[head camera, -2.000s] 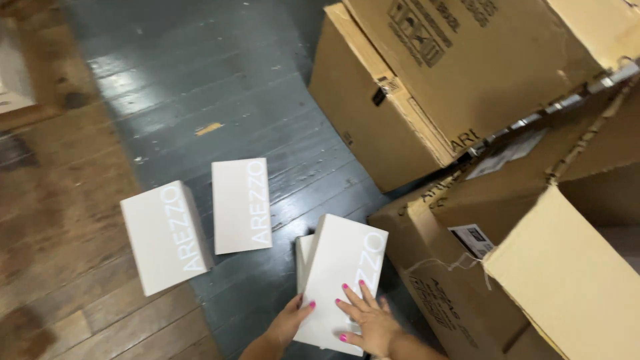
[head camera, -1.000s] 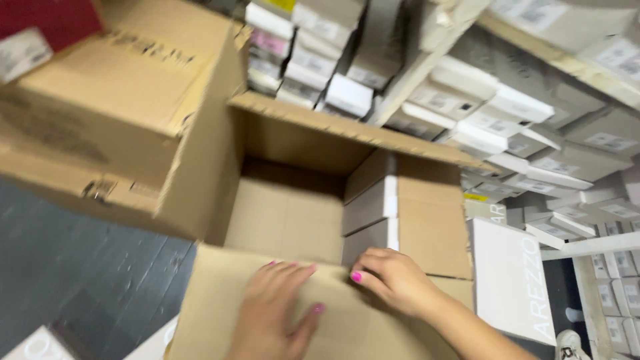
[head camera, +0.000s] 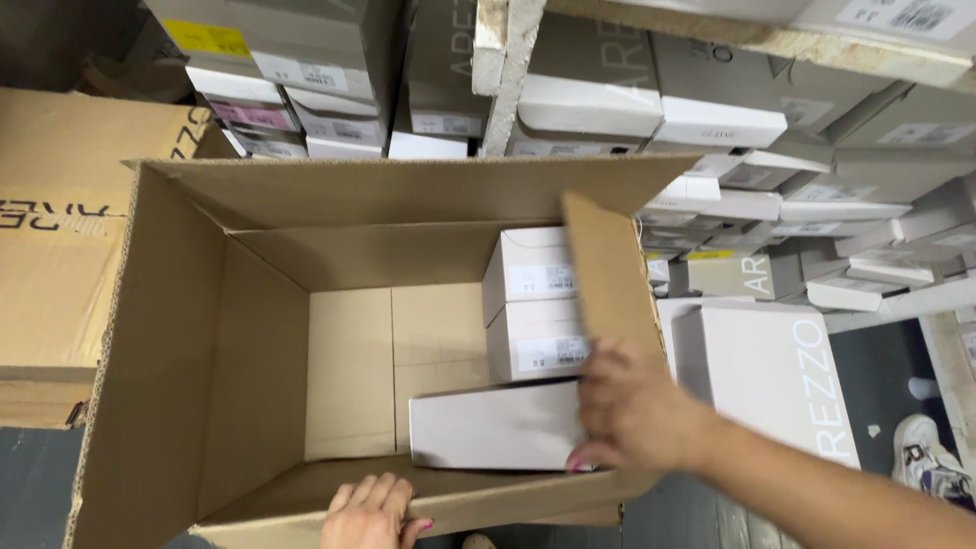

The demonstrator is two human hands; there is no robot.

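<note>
A large open cardboard carton (head camera: 164, 343) fills the middle of the view. Along its right side inside are two stacked or adjoining white shoeboxes (head camera: 534, 328) with labels, and a third white shoebox (head camera: 496, 431) lies crosswise nearer to me. My left hand (head camera: 374, 511) curls its fingers over the carton's near edge. My right hand (head camera: 633, 412) is blurred at the right end of the carton, against the right flap (head camera: 614, 274) and the third shoebox's end; whether its fingers grip either one cannot be told.
Shelves behind a white-painted wooden post (head camera: 507, 84) hold many grey and white shoeboxes. More shoeboxes (head camera: 770, 374) stand just right of the carton. A taped cardboard carton (head camera: 53, 305) is at the left. A sneaker (head camera: 926, 457) shows on the dark floor at the right.
Two seconds ago my hands were on white shoeboxes on the floor; one second ago both were on the carton's near flap. My right hand has since moved to the carton's right end.
</note>
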